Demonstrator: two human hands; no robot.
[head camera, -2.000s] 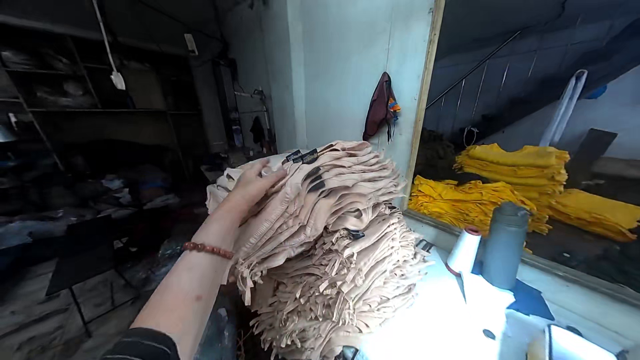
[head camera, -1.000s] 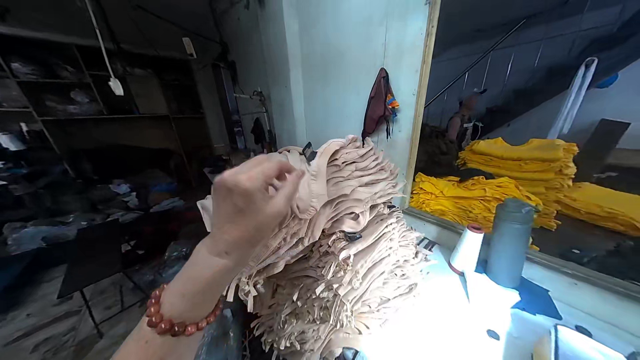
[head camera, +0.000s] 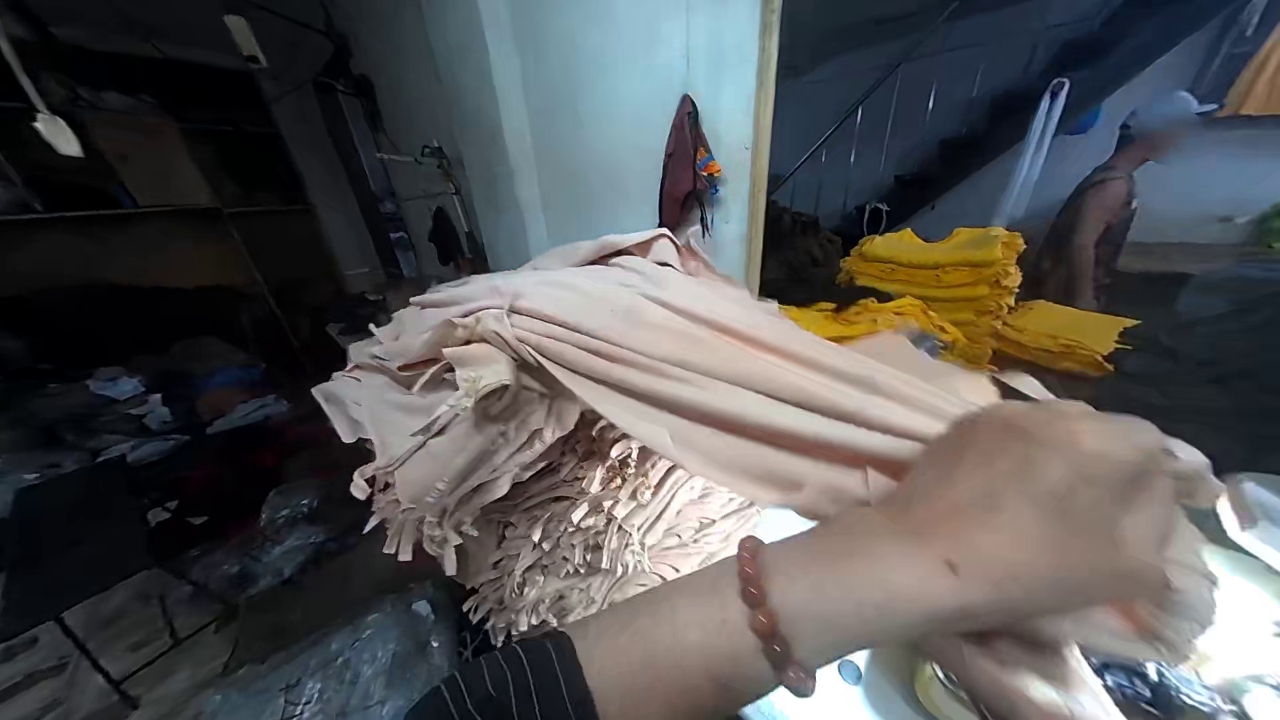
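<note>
A large pile of pale pink cut fabric pieces (head camera: 600, 510) stands in front of me, its fringed edges hanging down. My left hand (head camera: 1040, 510), with a beaded bracelet (head camera: 765, 615) at the wrist, reaches across to the right. It is closed on a pale pink cloth (head camera: 720, 350), which stretches from the top of the pile to the hand in long folds. The hand is blurred and its fingertips are turned from view. More pink fabric bunches beneath it. My right hand cannot be made out.
Stacks of yellow fabric (head camera: 935, 265) lie beyond a wooden frame edge (head camera: 765, 140), near a person (head camera: 1095, 220) in a cap. A maroon cloth (head camera: 683, 165) hangs on the wall. Plastic bags (head camera: 340, 650) lie low at the left. A brightly lit white surface (head camera: 785, 525) is at the right.
My left hand, lifted off the pile a second ago, has moved far right and now grips a pink cloth drawn across the pile. The person behind shows more fully at the right.
</note>
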